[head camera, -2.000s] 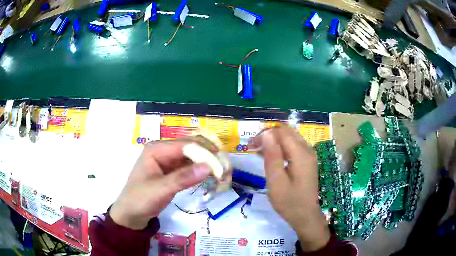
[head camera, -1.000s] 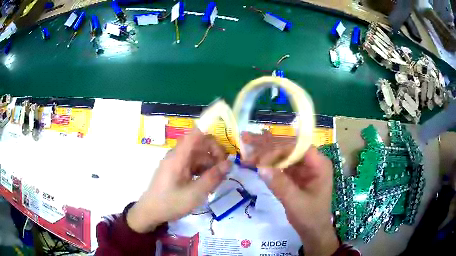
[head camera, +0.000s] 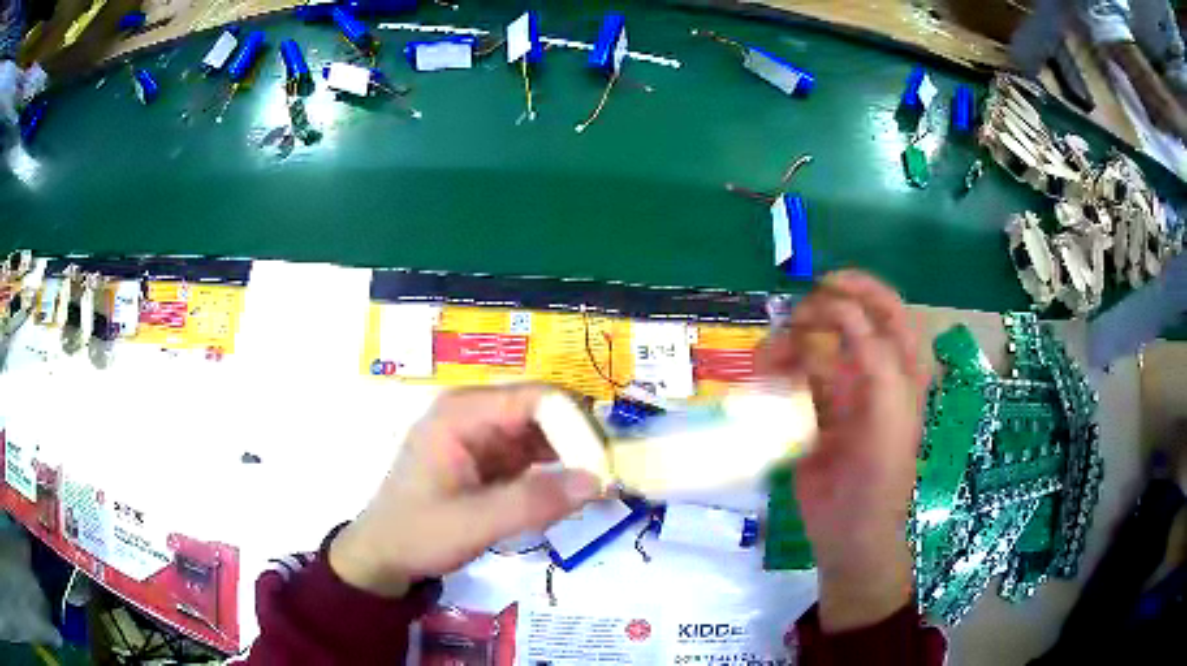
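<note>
My left hand (head camera: 456, 488) is bare and pinches a cream tape strip (head camera: 573, 436) between thumb and fingers. My right hand (head camera: 853, 416) is raised, blurred, at the other end of a pale blurred stretch of masking tape (head camera: 716, 442) that spans between the hands. The tape roll's ring shape cannot be made out. Below the hands, a blue battery pack with a white side (head camera: 592, 531) lies on the printed sheet, its thin leads showing. Another white and blue pack (head camera: 706, 526) lies to its right. Part of a further blue pack (head camera: 634, 412) shows behind the tape.
A stack of green PCB panels (head camera: 1009, 455) lies at the right on brown board. The green conveyor belt (head camera: 456, 208) crosses behind, bearing several blue packs and a heap of beige pieces (head camera: 1087, 208). Beige pieces (head camera: 78, 306) stand at the left bench edge. A person's arm shows top right.
The round tape roll held upright between my hands is no longer seen as a ring; a pale stretch spans them instead. My right hand moved up and right. Packs on the belt moved right.
</note>
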